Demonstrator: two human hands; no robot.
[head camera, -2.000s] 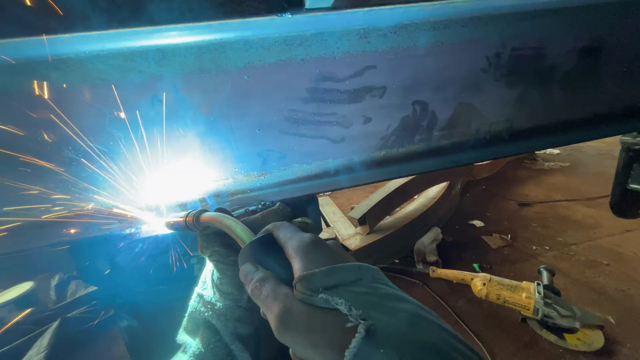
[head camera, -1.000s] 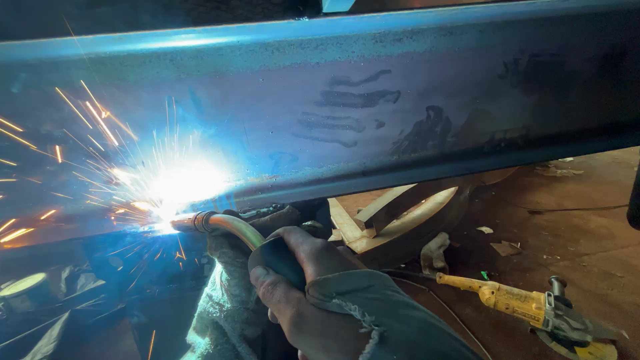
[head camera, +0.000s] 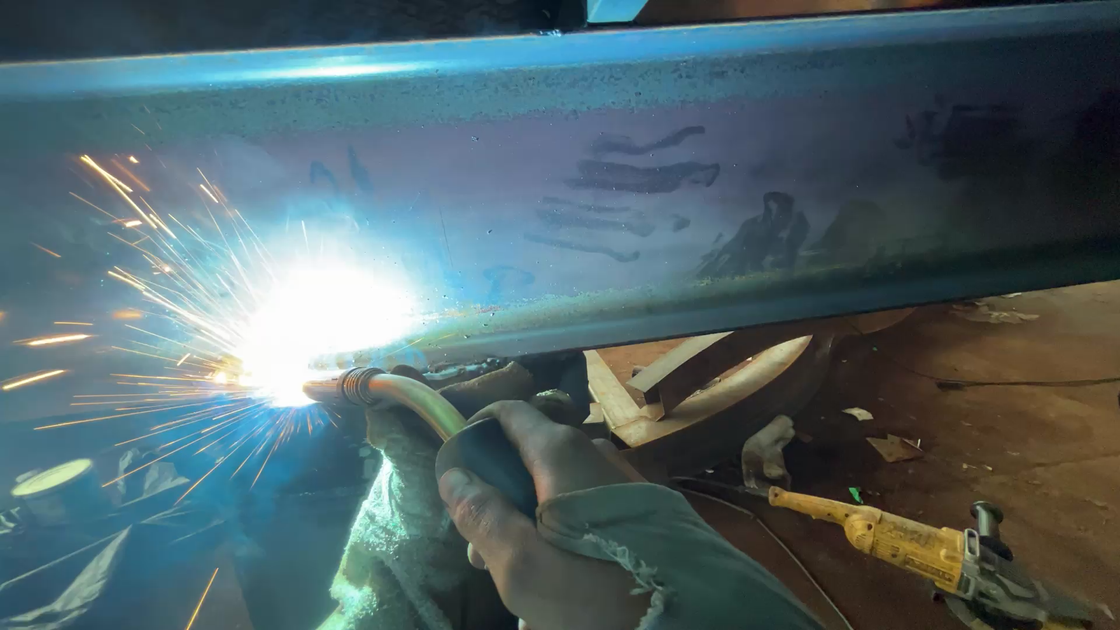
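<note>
My right hand (head camera: 534, 499), in a frayed sleeve, grips the black handle of a MIG welding torch (head camera: 411, 394). The torch's curved neck points left, and its nozzle is at a bright arc at the lower edge of a large steel beam (head camera: 647, 175). Glare hides the joint there. Sparks fly out to the left. Behind the torch neck, my left hand (head camera: 499, 385) seems to be gloved and close under the beam's bottom edge; its fingers and whatever they hold are mostly hidden. Its sleeve (head camera: 385, 542) is lit by the arc.
A yellow angle grinder (head camera: 910, 547) lies on the brown floor at lower right, near a cable (head camera: 787, 551). Curved and straight metal pieces (head camera: 717, 394) lie beyond the beam's lower edge. A round can or lid (head camera: 52, 478) is at lower left.
The torch nozzle and arc have stayed at the beam's lower edge, with the spark spray changing shape. My right hand keeps its grip on the torch.
</note>
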